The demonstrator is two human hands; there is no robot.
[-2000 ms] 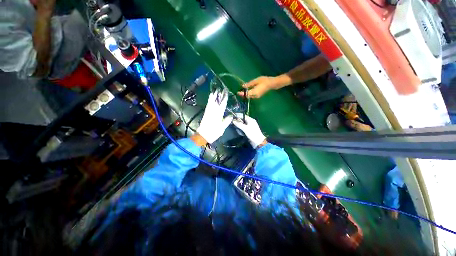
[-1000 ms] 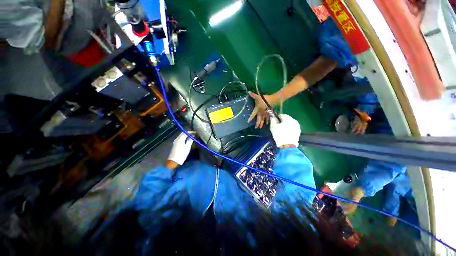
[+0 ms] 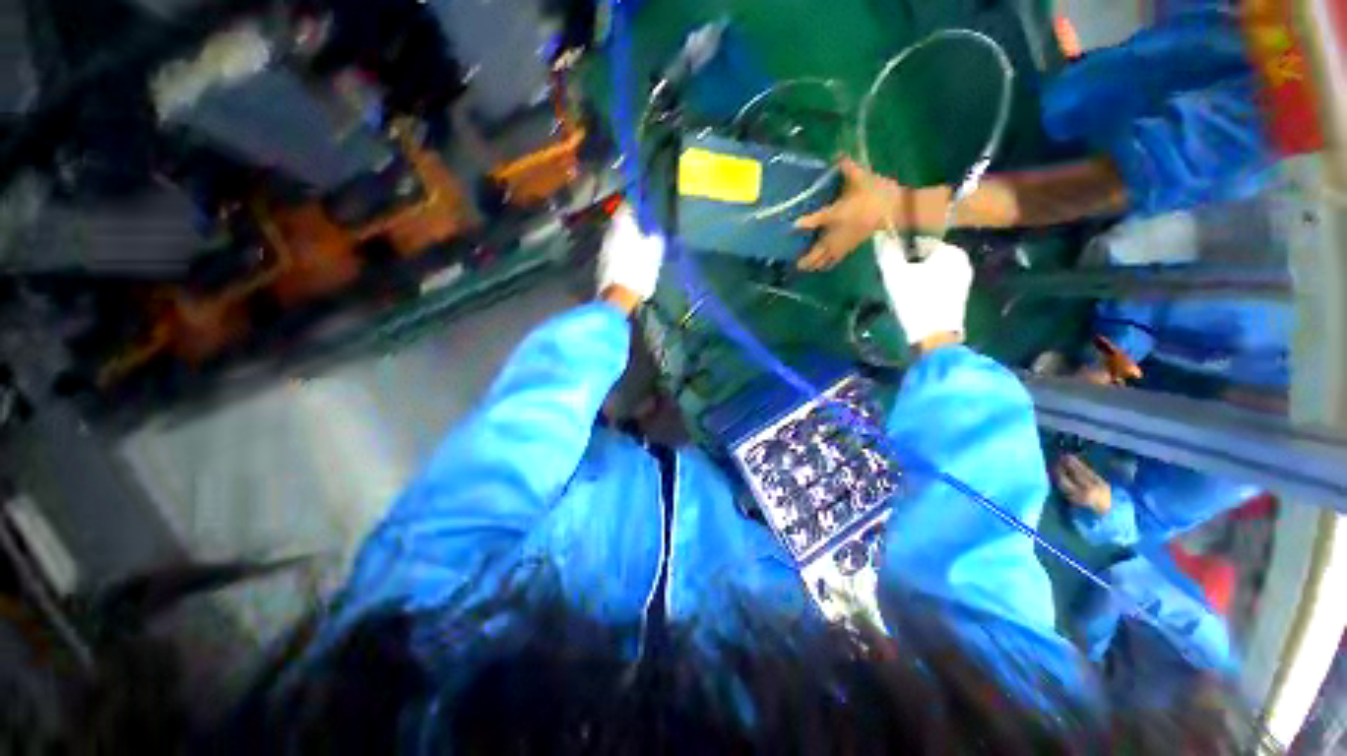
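My right hand (image 3: 926, 291), in a white glove, is closed on a thin looped cable (image 3: 1010, 92) whose clear loop stands up above it. My left hand (image 3: 632, 254), also gloved, is at the front edge of the black machine, close to a red button; blur hides whether it holds anything. A grey-blue control box (image 3: 783, 183) with a yellow label lies between my hands. Another person's bare hand (image 3: 852, 216) reaches onto its right end from the right.
A tray of small black parts (image 3: 821, 476) lies before my body. A blue air line (image 3: 749, 346) crosses the view. The black machine with orange-brown blocks (image 3: 313, 251) is at left. A grey rail (image 3: 1182, 424) and other people's arms are at right.
The view has shifted towards the machine and tray. My hands have parted since the first frame; my right hand keeps the cable loop, and my left is at the machine's edge.
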